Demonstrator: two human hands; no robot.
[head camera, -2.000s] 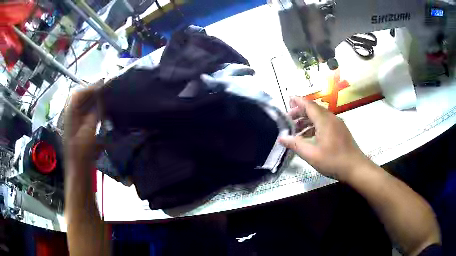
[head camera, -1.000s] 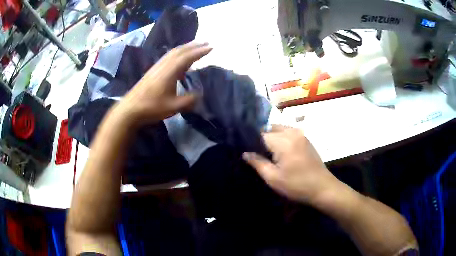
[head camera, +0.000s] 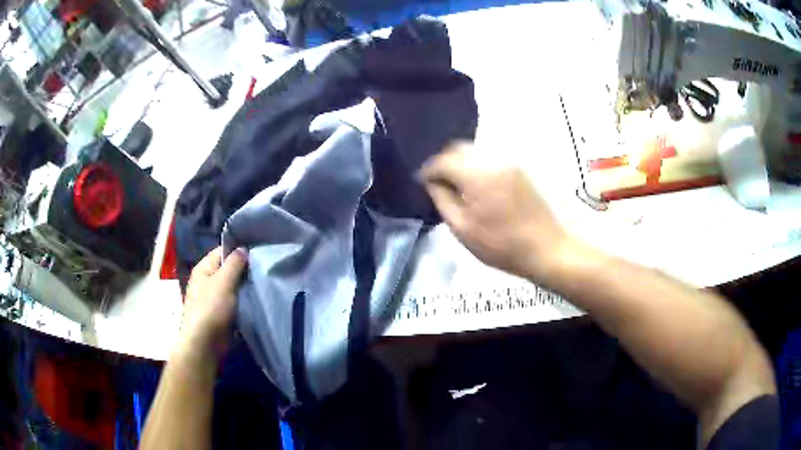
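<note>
The garment (head camera: 307, 220) lies on the white table, dark navy at the back, with its grey wrong side and dark strips turned up at the front and hanging over the edge. My left hand (head camera: 213, 290) pinches the grey cloth at its left edge. My right hand (head camera: 492, 206) is at the garment's right side, fingers curled, slightly blurred; its fingertips are at the dark cloth, but I cannot tell whether they grip it. The sewing machine (head camera: 729, 57) stands at the upper right, away from the garment.
Orange-red tape (head camera: 652, 165) marks the machine bed. Black-handled scissors (head camera: 700, 99) and a white sheet (head camera: 743, 165) lie beyond it. A printed ruler (head camera: 492, 301) runs along the table's front edge. A dark box with a red round part (head camera: 98, 194) stands at left.
The garment has been turned so that more of its grey side shows at the front. My left hand has moved down to its left edge. The view has shifted, with the machine further right.
</note>
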